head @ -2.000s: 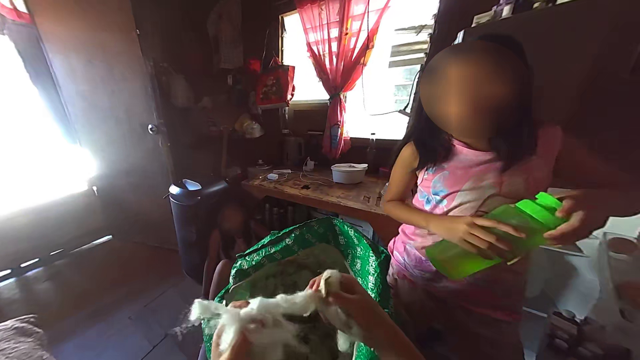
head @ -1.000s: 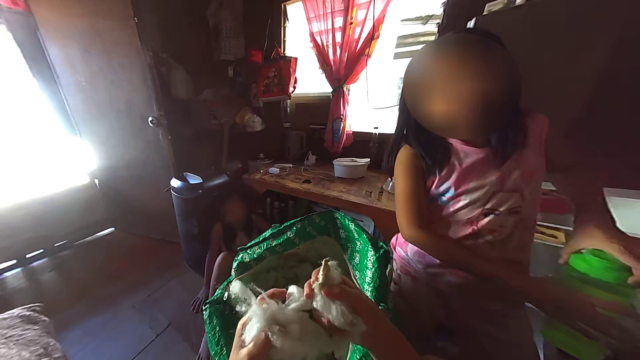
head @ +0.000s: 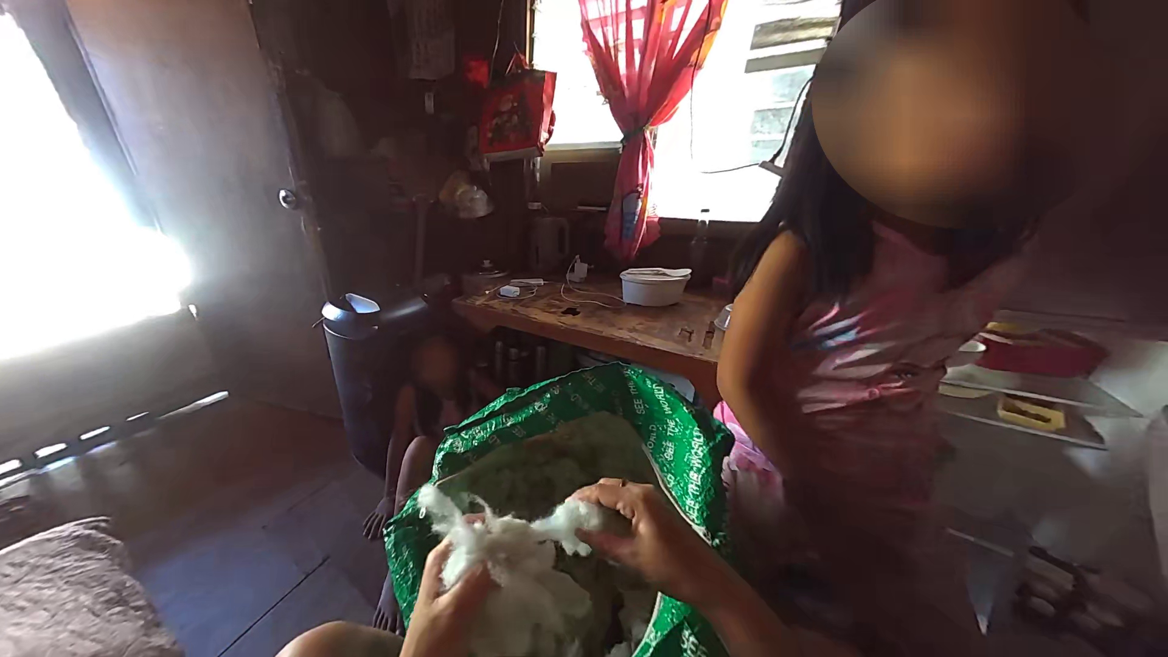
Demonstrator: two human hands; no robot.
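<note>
White fluffy fibre stuffing (head: 511, 566) is stretched between my two hands, low in the middle of the view. My left hand (head: 449, 598) grips the larger clump, its fingers partly buried in the fibre. A smaller tuft is pinched between the thumb and fingers of my right hand (head: 630, 529). Both hands are over the mouth of a large green sack (head: 680, 447) with white printing. More pale fibre (head: 566, 465) lies inside the sack, in shadow.
A person in a pink top (head: 858, 365) stands close on the right. Another person (head: 433, 374) sits low behind the sack. Beyond are a wooden table (head: 593, 333) with a white bowl (head: 654, 286), and a dark bin (head: 351, 365). A grey cushion-like thing (head: 78, 593) is at lower left.
The standing person has turned and the green container seen earlier in their hands is out of view. My hands still hold fibre, which has changed shape between them.
</note>
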